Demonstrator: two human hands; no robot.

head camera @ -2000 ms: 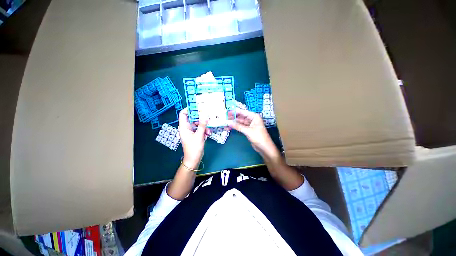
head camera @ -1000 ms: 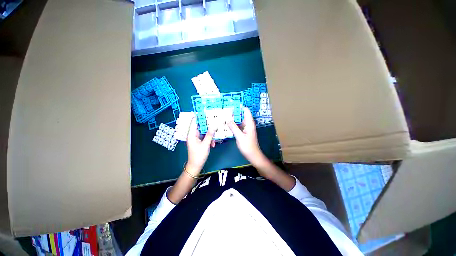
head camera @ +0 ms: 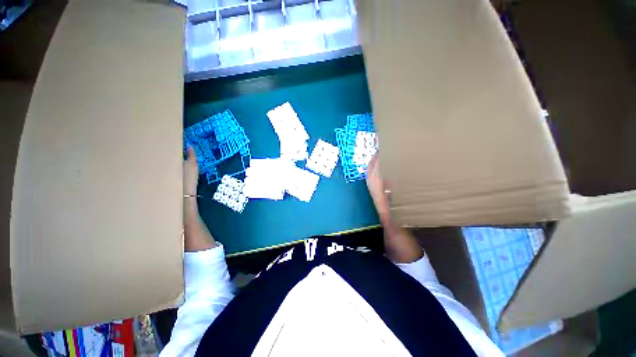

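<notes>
A loose stack of blue key frames (head camera: 222,136) lies at the left of the green mat. White key blocks (head camera: 265,179) lie scattered mid-mat, several of them. Assembled key sets (head camera: 363,150), blue with white centres, lie at the right, partly behind the carton flap. My left hand (head camera: 190,167) is at the left stack's near-left edge, partly hidden by the left flap; its fingers cannot be made out. My right hand (head camera: 376,183) is beside the right stack, partly hidden by the right flap; its grip is unclear.
Large brown carton flaps stand at the left (head camera: 97,167) and right (head camera: 467,118). A white compartment tray (head camera: 272,31) is beyond the green mat (head camera: 307,219). A carton of blue-and-white pieces (head camera: 503,272) is low at the right. Colourful printed items (head camera: 87,342) are low at the left.
My hands have parted from mid-mat, left hand to the left stack and right hand to the right one. The blue-and-white set they held mid-mat now appears on the right stack.
</notes>
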